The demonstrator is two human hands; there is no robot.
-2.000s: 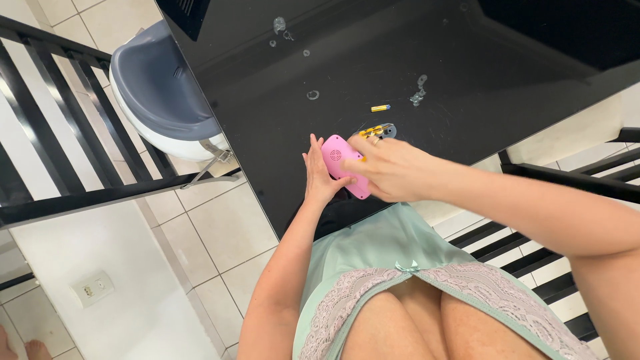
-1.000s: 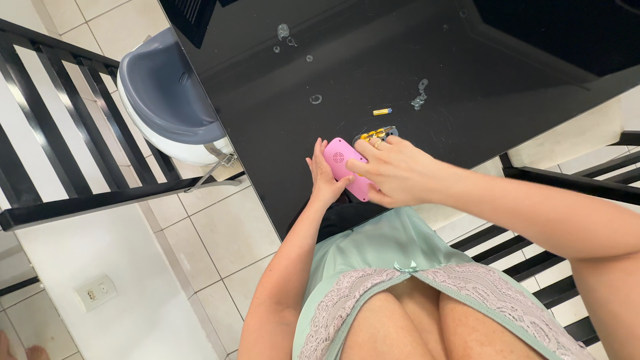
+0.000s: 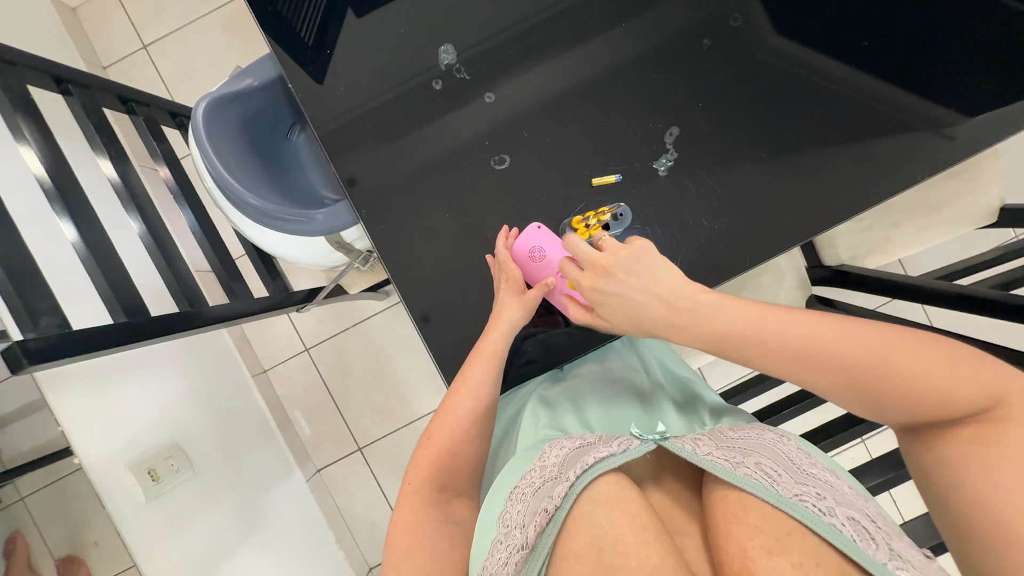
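My left hand (image 3: 516,280) holds a pink plastic device (image 3: 538,254) with rounded ends and a round speaker grille, above the near corner of the black glossy table (image 3: 448,224). Over the lower part of the device lies my right hand (image 3: 628,280), its fingertips at the pink surface; a bit of yellow shows between them. Whether they pinch something is hidden. Just beyond the right hand rests a small clear-and-grey piece (image 3: 620,214) with yellow chain-like parts (image 3: 590,222) on it. A yellow battery (image 3: 606,180) with a blue end lies farther off on the table.
A grey and white child's seat (image 3: 264,160) adjoins the table's left edge. Black slatted chairs stand at left (image 3: 144,192) and right (image 3: 920,296). Wet-looking marks (image 3: 666,152) dot the tabletop. A wall socket (image 3: 160,472) and bare feet (image 3: 44,556) show at lower left.
The right hand has shifted slightly over the pink device, its fingers in a different pose. The left hand keeps its hold on the device. The battery lies where it was.
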